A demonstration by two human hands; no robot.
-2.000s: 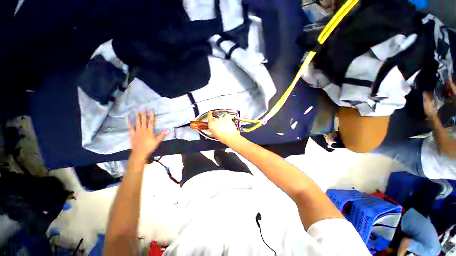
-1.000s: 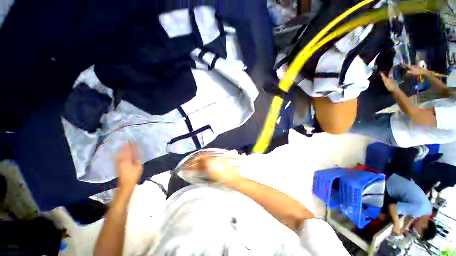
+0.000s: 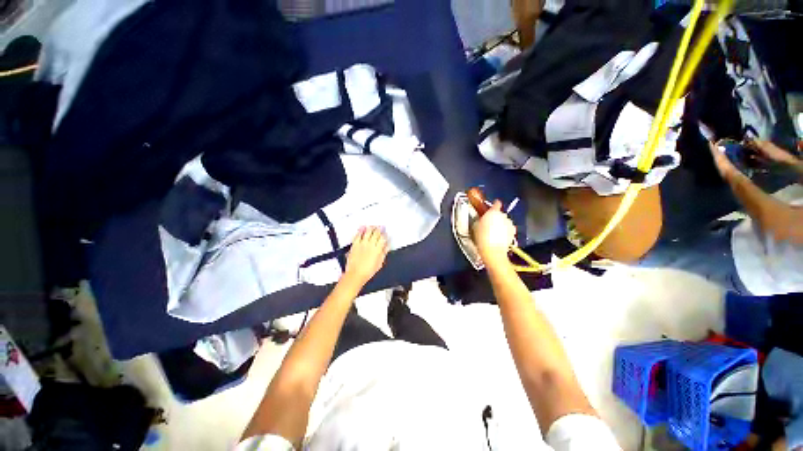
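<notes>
A dark navy garment with pale grey-white areas [image 3: 264,255] lies spread on the pressing table [image 3: 423,269]. Narrow dark bands cross the pale area. A small navy square piece [image 3: 195,210] lies on its left part. My left hand [image 3: 366,254] lies on the garment's near edge, beside a dark band, holding nothing that I can see. My right hand [image 3: 494,232] grips the steam iron by its orange-brown handle [image 3: 476,199]. The iron is on the table right of the garment, its pointed end away from me. Yellow hoses [image 3: 616,216] run from it up to the right.
Navy and white garments [image 3: 572,128] are heaped over a tan rounded form [image 3: 616,222] at the right. Blue crates [image 3: 704,388] stand on the white floor at the lower right. Another person's arms [image 3: 748,189] show at the right edge. Dark cloth [image 3: 88,418] lies at lower left.
The iron and my right hand have moved from the garment's near edge to its right side. My left hand has moved right along the near edge. The hoses have swung right.
</notes>
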